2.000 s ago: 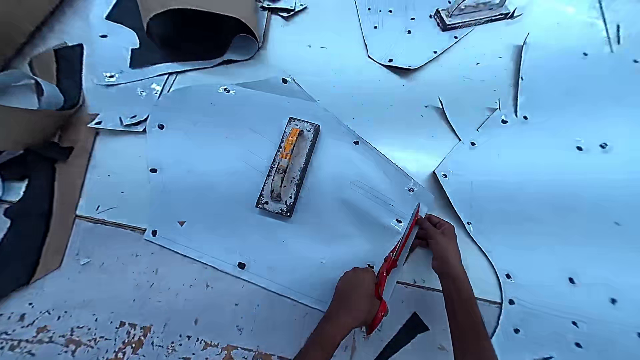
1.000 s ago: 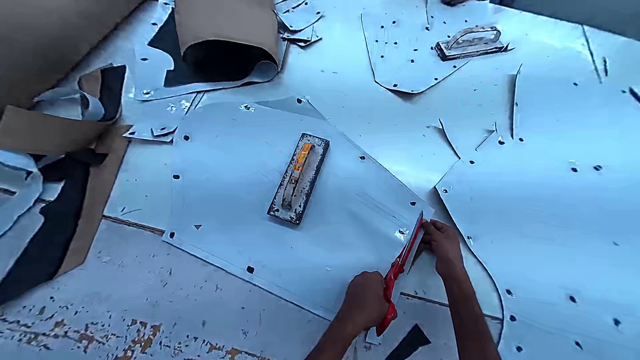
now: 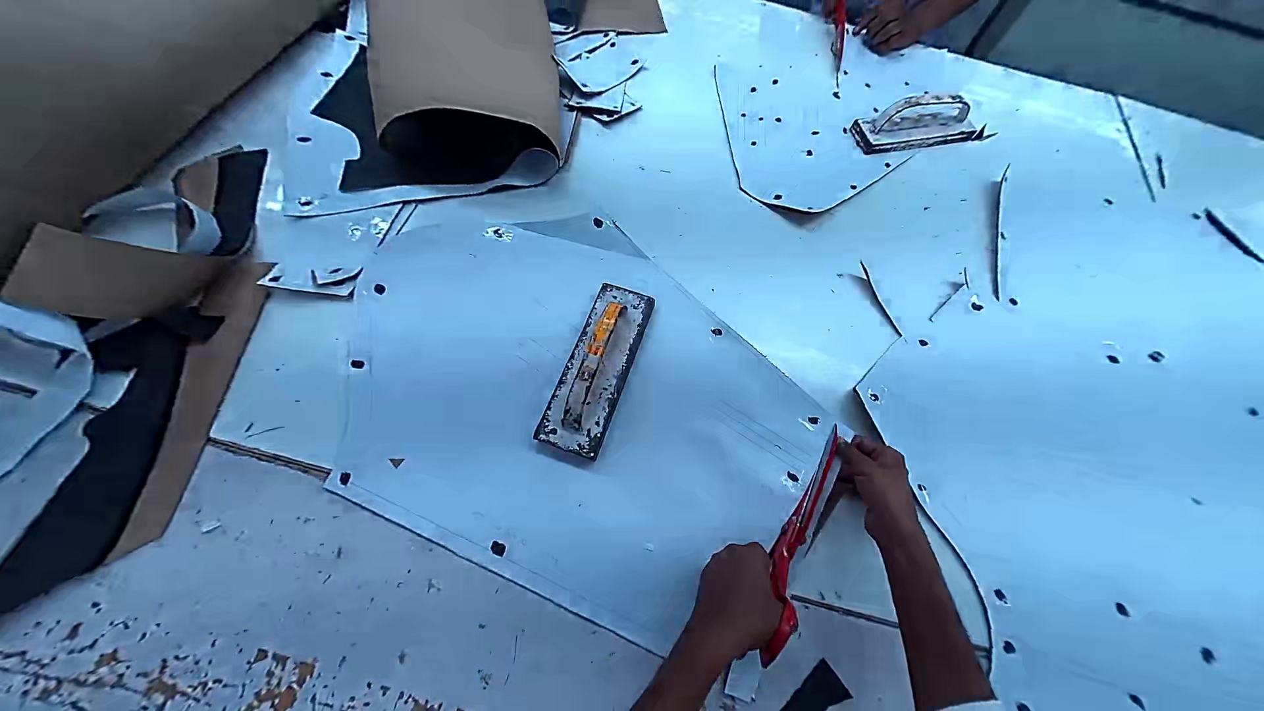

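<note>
My left hand (image 3: pixel 736 597) is closed around the handles of red-handled scissors (image 3: pixel 783 568), whose blades point up and right at the right corner of a pale, blue-looking sheet (image 3: pixel 632 504). At that corner my right hand (image 3: pixel 877 484) pinches a narrow piece at the sheet's edge, beside the blade tips. How far apart the blades stand is hard to tell. On the middle of the sheet lies a worn rectangular block with a handle (image 3: pixel 594 370), orange tape around part of the handle. Dark spots and thin drawn lines mark the sheet.
Brown-and-black rolled material (image 3: pixel 464 59) lies at the upper left, curled offcuts (image 3: pixel 148 395) at the left. A second handled block (image 3: pixel 918 123) rests on a spotted piece further back. Another person's hand (image 3: pixel 889 25) is near red scissors (image 3: pixel 839 35) at the top. A spotted sheet (image 3: pixel 1066 474) spreads at the right.
Another person's hand and red scissors now show clearly at the top. My hands remain at the sheet's right corner, the left around the scissors. The view has shifted somewhat.
</note>
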